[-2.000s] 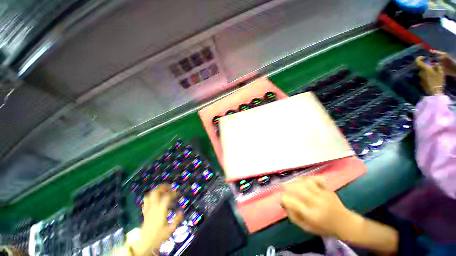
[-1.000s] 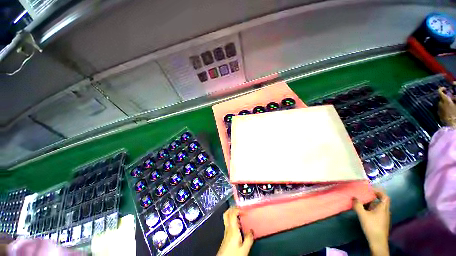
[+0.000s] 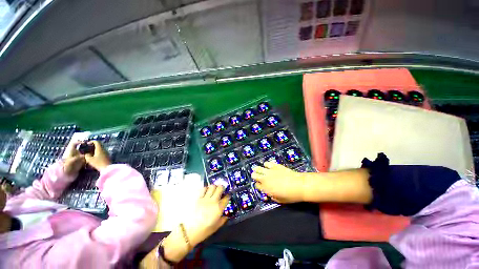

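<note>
A clear blister tray (image 3: 221, 171) holds rows of round smartwatch heads with lit blue-white faces. My left hand (image 3: 210, 207) is at its lower left corner, palm down, fingertips over the edge pockets. My right hand (image 3: 278, 181) lies palm down over the lower middle pockets, reaching in from the right. The fingers hide the heads under them; I cannot tell whether either hand grips one. A beige cardboard sheet (image 3: 399, 136) lies askew on a tray of icon-screen watches (image 3: 375, 94), on a salmon board (image 3: 362, 223); my right forearm crosses it.
Trays of dark watches (image 3: 157, 139) stand to the left, with a yellow-white paper sheet (image 3: 176, 202) beside my left hand. A worker in a pink smock (image 3: 123, 205) holds a dark object at the far left. Another dark tray (image 3: 459, 110) is at the right edge.
The view has swung left. Both my hands have left the salmon board's front edge and are now over the lit-watch tray. That tray's lower row showed white screens before; blue-white faces show there now.
</note>
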